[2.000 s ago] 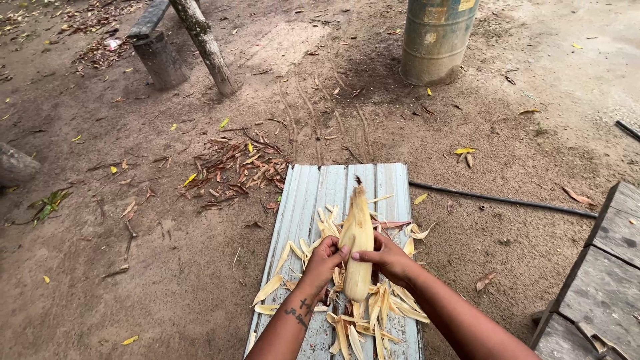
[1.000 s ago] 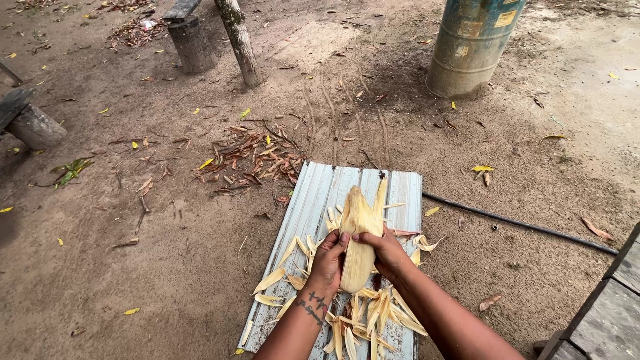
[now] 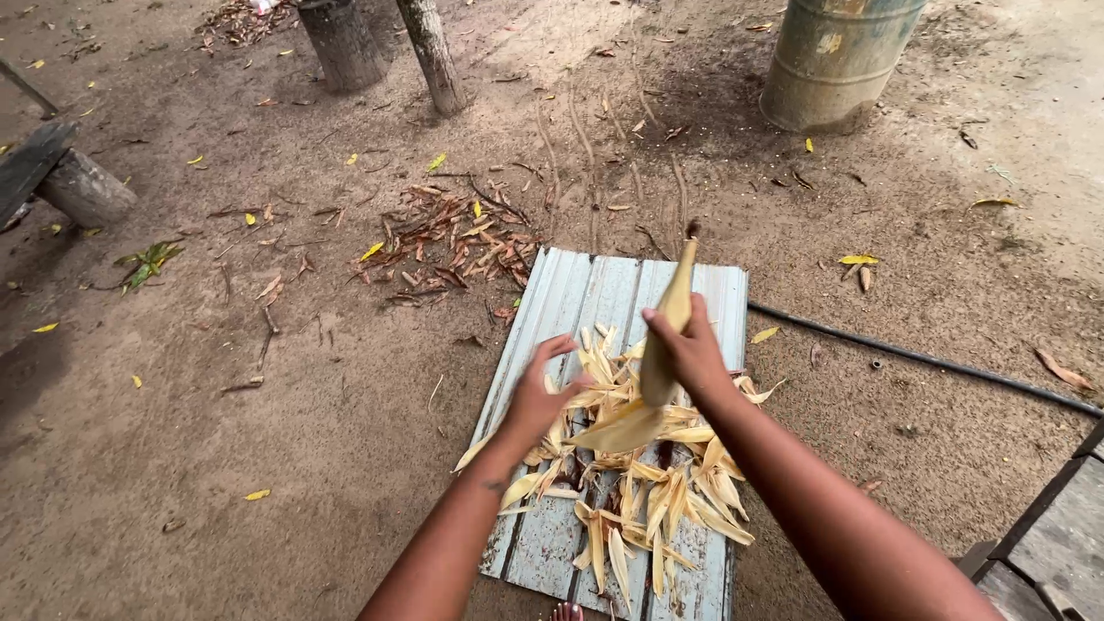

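My right hand (image 3: 694,345) grips an ear of corn in its dry husk (image 3: 662,358), tilted, with its dark-tipped narrow end pointing up and away. One pale husk leaf (image 3: 623,429) hangs loose from the lower end, blurred. To the left of the ear, my left hand (image 3: 545,388) is raised with its fingers spread and nothing in it. Beneath both hands, a ribbed metal sheet (image 3: 561,293) lies on the ground, strewn with dry corn husks (image 3: 673,500).
A black hose (image 3: 914,354) runs right from the sheet. Brown dry leaves (image 3: 457,237) lie beyond its left corner. A metal drum (image 3: 841,65) and wooden posts (image 3: 431,52) stand farther off. A wooden bench (image 3: 1056,535) is at lower right, another (image 3: 34,168) at far left.
My left hand has let go of the ear and moved left with its fingers apart. My right hand still holds the ear, and a husk leaf now hangs from its lower end.
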